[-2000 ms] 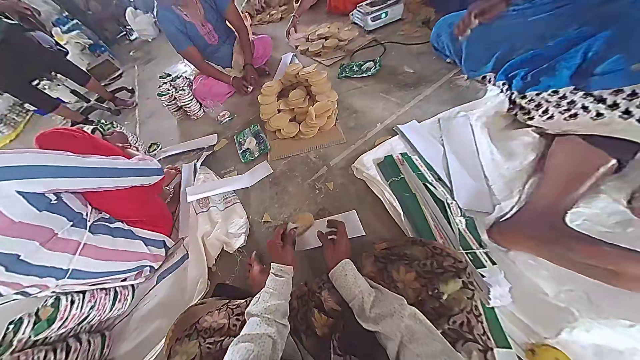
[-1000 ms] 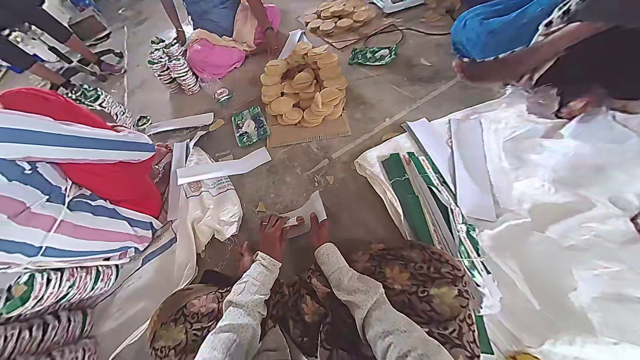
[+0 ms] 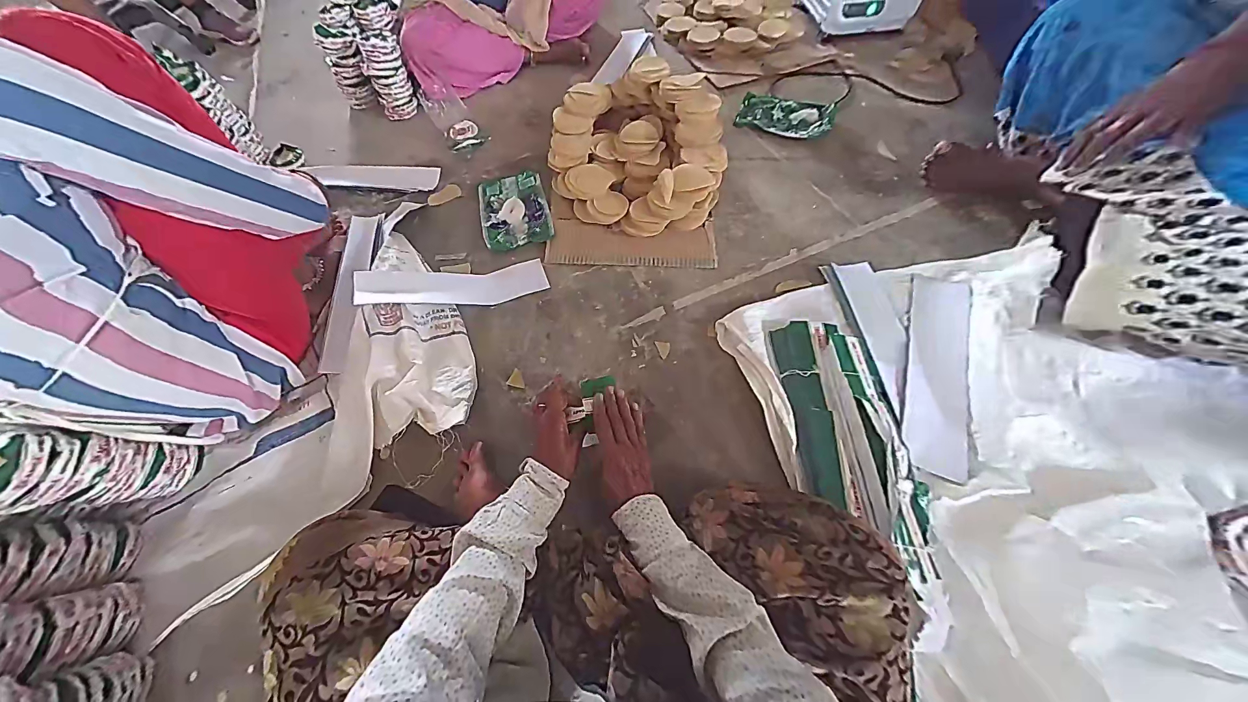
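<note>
A small green and white printed wrapper (image 3: 597, 388) lies on the floor between my hands, its far end showing. My left hand (image 3: 557, 429) touches its left side with the fingertips; whether it grips the wrapper is hidden. My right hand (image 3: 622, 439) rests on it with the fingers extended and close together, palm down. Beyond them, a ring of stacked pale yellow discs (image 3: 636, 146) stands on corrugated cardboard (image 3: 634, 252). White paper strips (image 3: 451, 283) lie to the left, partly over a white woven sack (image 3: 419, 361).
On the right, green and white printed strips (image 3: 804, 419) and white sheets (image 3: 938, 370) lie on sacking. Wrapped stacks (image 3: 73, 556) stand at lower left. A green packet (image 3: 515, 211) lies near the discs, and a cable (image 3: 907, 93) runs behind. Other people sit around.
The white strip between my hands has given way to a green and white printed surface. My right hand now lies flatter, close beside the left. The view has shifted somewhat.
</note>
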